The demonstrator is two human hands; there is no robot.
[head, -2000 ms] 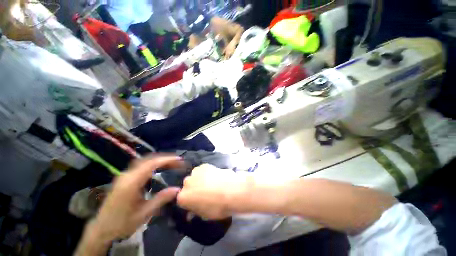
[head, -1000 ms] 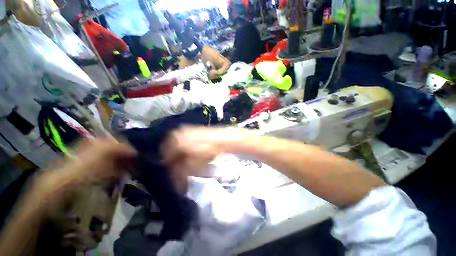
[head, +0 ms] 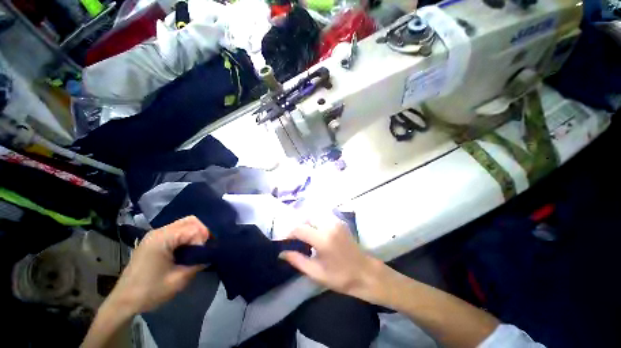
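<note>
A dark navy garment piece (head: 248, 262) is stretched between my two hands in front of the sewing machine. My left hand (head: 167, 262) grips its left end, fingers closed over the cloth. My right hand (head: 327, 255) pinches its right end between thumb and fingers. White and grey cloth (head: 255, 207) lies under and behind it, reaching toward the needle. The cream sewing machine (head: 381, 81) stands to the right. Its needle area (head: 310, 170) is washed out by lamp glare, so the needle itself is hidden.
Black-handled scissors (head: 408, 125) lie on the bed behind the needle. Large shears (head: 296, 94) rest on the machine head. A green patterned strip (head: 487, 160) wraps the machine's base. Dark cloth (head: 180, 102) and white garments (head: 160, 58) are heaped at the upper left.
The view has tipped down toward the machine bed. My hands have moved from blurred motion to holding the dark piece low in front, spread between them. The white cloth beneath is less covered near the needle.
</note>
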